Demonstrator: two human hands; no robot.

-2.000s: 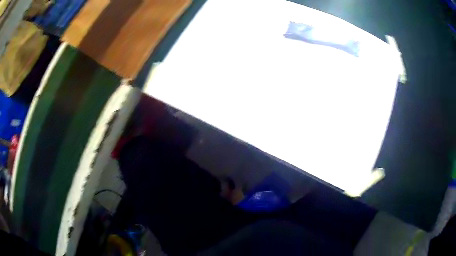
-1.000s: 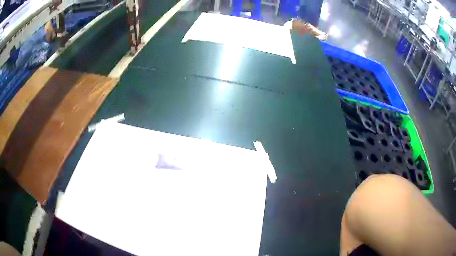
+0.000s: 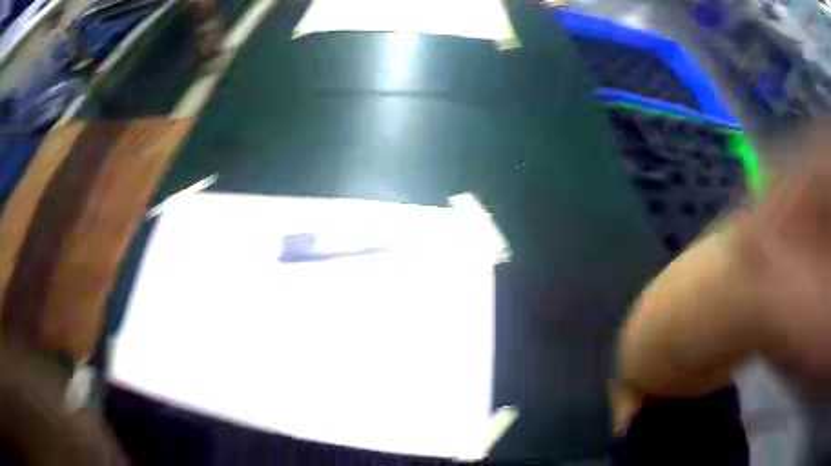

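A grey-blue strip [image 3: 333, 248] lies flat on the upper part of a white paper sheet [image 3: 310, 337] taped to the dark green bench. Nothing touches the strip. My right hand or forearm [image 3: 784, 246] is raised at the right edge, blurred and cut off, away from the paper; its fingers cannot be made out. A blurred skin-toned shape at the bottom left corner, likely my left hand or arm [image 3: 46, 419], is left of the paper; its fingers cannot be made out.
A brown board [image 3: 118, 209] lies left of the paper. A second white sheet [image 3: 405, 16] is farther along the bench. Right of the bench stand a blue crate [image 3: 697, 82] and a green-rimmed crate [image 3: 747, 159] with dark perforated parts.
The view has tilted down towards the bench, and the far sheet is now partly cut off. My right arm reaches higher at the right edge. The strip still lies on the paper.
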